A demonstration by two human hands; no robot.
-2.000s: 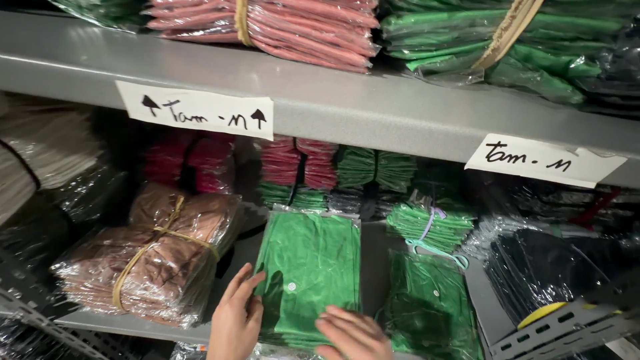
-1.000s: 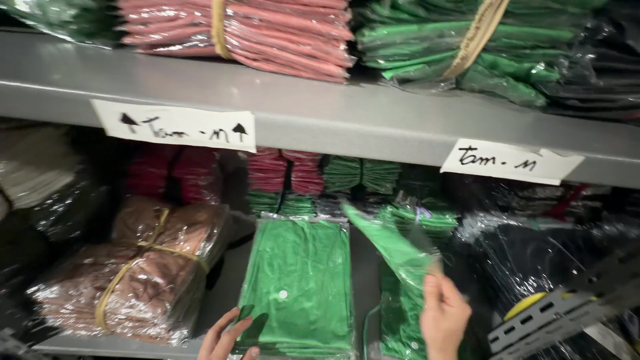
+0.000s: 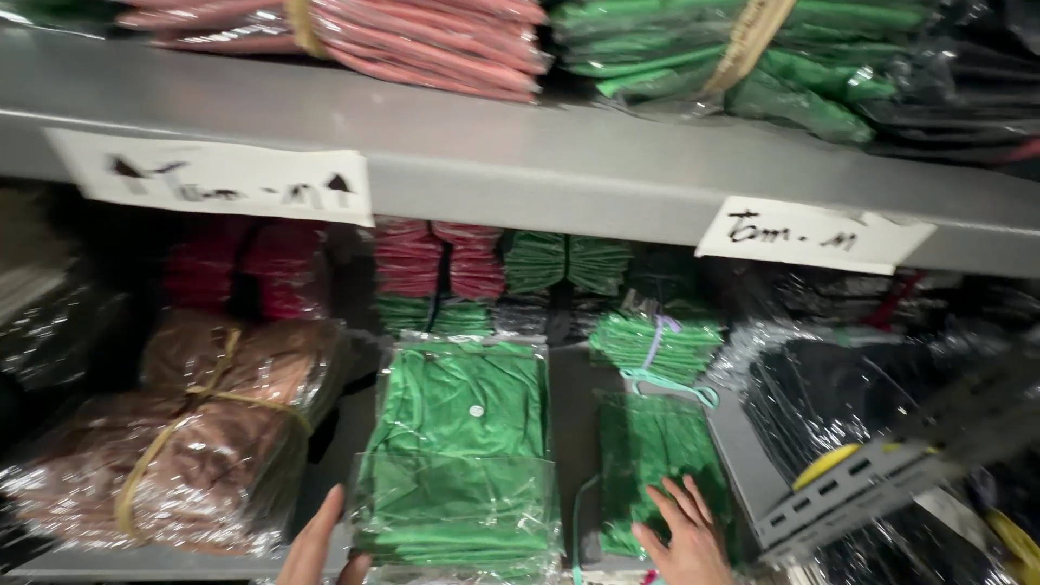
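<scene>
A stack of folded green fabric in clear plastic bags (image 3: 467, 406) lies in the middle of the lower shelf, with a small round white sticker on the top bag. My left hand (image 3: 321, 540) is beside its lower left corner, thumb and fingers apart, partly cut off by the bottom edge. To the right, my right hand (image 3: 682, 528) reaches over the near end of a darker green bagged stack (image 3: 662, 455), fingers spread; whether it touches the bag is unclear. Behind that stack sits a green bundle (image 3: 658, 345) tied with a lilac band, and a turquoise band (image 3: 670, 386) lies in front of it.
A brown bagged bundle (image 3: 203, 455) tied with tan bands is at left. The grey upper shelf edge (image 3: 528, 162), bearing handwritten labels, crosses above. Red bundles (image 3: 439, 260) sit behind. A perforated metal upright (image 3: 853, 491) slants at right before black bagged goods (image 3: 821, 398).
One second ago my right hand held up a green bagged piece at the right stack; now it is lower with nothing visible in its fingers. A clear plastic flap now shows across the middle stack.
</scene>
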